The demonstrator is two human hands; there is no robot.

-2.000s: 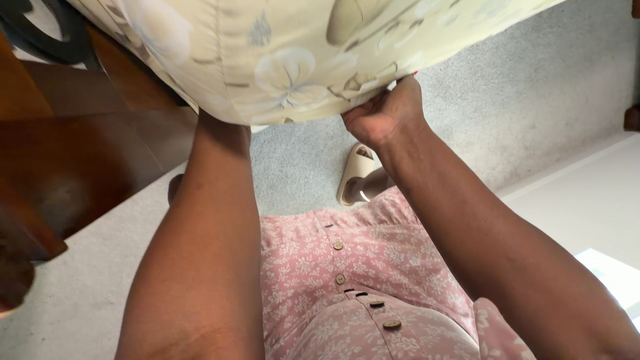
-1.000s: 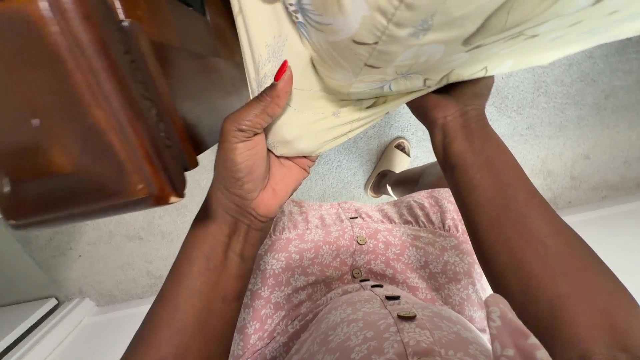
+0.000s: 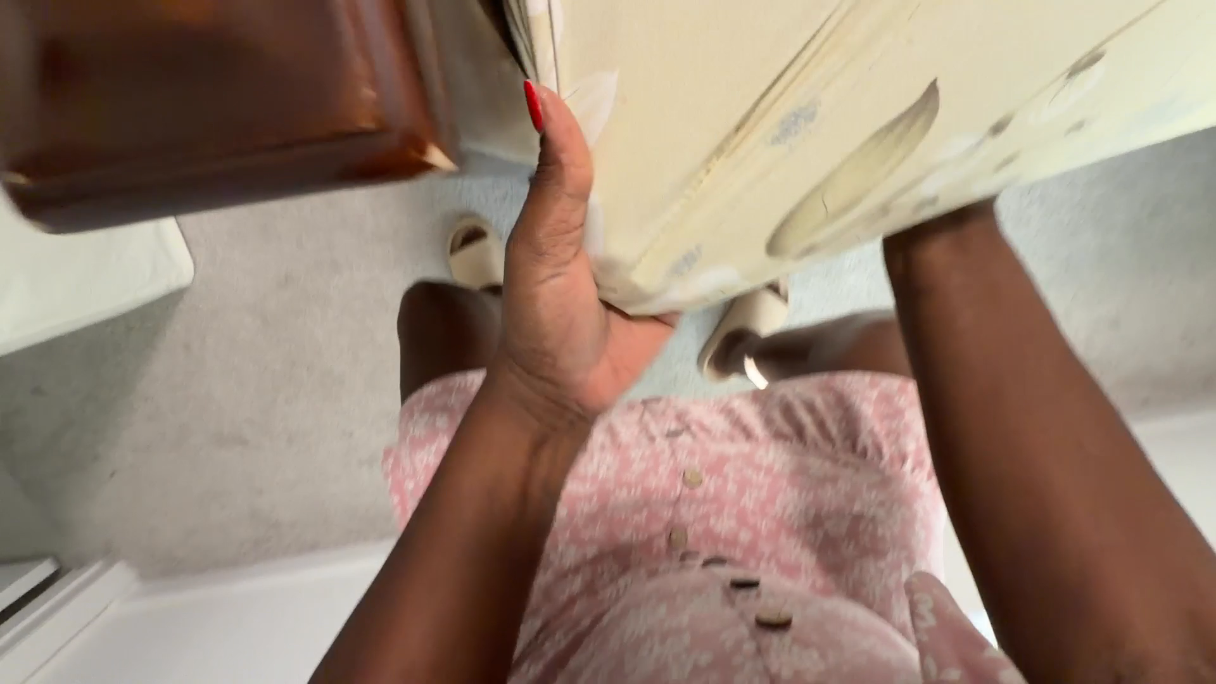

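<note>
A cream floral fabric sheet (image 3: pixel 722 123) covers a thick, mattress-like object across the top of the head view. My left hand (image 3: pixel 570 266) grips its near left corner, the red-nailed thumb up along the side and the fingers bent beneath the lower edge. To the right, my right hand (image 3: pixel 940 223) reaches under the same edge; only the part by the wrist shows, and its fingers are hidden behind the fabric.
Dark polished wooden furniture (image 3: pixel 228 104) stands close at the upper left. Below it a pale cloth-like edge (image 3: pixel 85 266) juts over grey carpet (image 3: pixel 266 408). My feet are in beige slides (image 3: pixel 750 318) under the fabric. A white skirting or wall (image 3: pixel 256 617) runs along the bottom.
Two seconds ago my left hand was hidden under the fabric; it now shows at the corner, thumb up. The view has shifted, with the wooden furniture's end now nearer the top left.
</note>
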